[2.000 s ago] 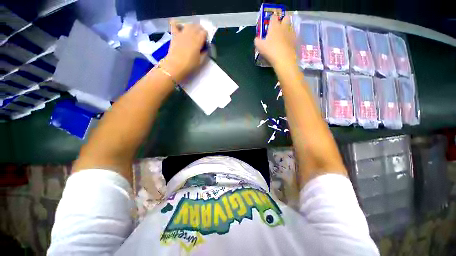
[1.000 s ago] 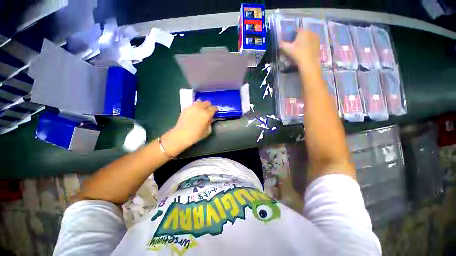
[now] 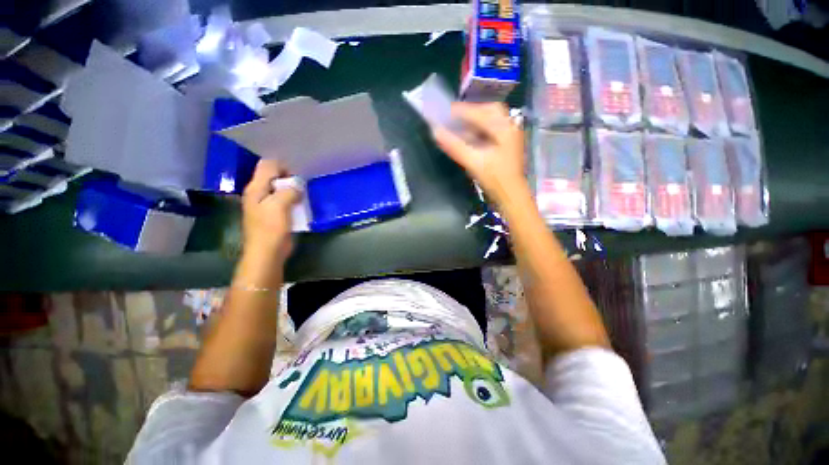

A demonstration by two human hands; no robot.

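An open gift box [image 3: 356,194] lies on the green bench in front of me, its grey lid up and its inside blue. My left hand [image 3: 271,207] grips its left end at the white side flap. My right hand [image 3: 482,145] is raised between this box and the tray. It pinches a pale flat piece [image 3: 431,102], blurred; I cannot tell whether it is a sleeve or a slip. The clear blister tray [image 3: 584,136] holds two rows of sleeved phones. The mobile phone [image 3: 556,82] in its upper left pocket shows a white patch over the screen.
A finished box [image 3: 492,54] stands at the far edge beside the tray. Open empty boxes [image 3: 136,118] are stacked at left, near loose white slips [image 3: 304,47]. Label scraps [image 3: 491,234] lie by the tray. Empty blister trays [image 3: 695,318] are below the bench at right.
My right hand has left the tray and moved left with the pale piece. My left hand has moved from inside the box to its left end. The box is shifted left and tilted.
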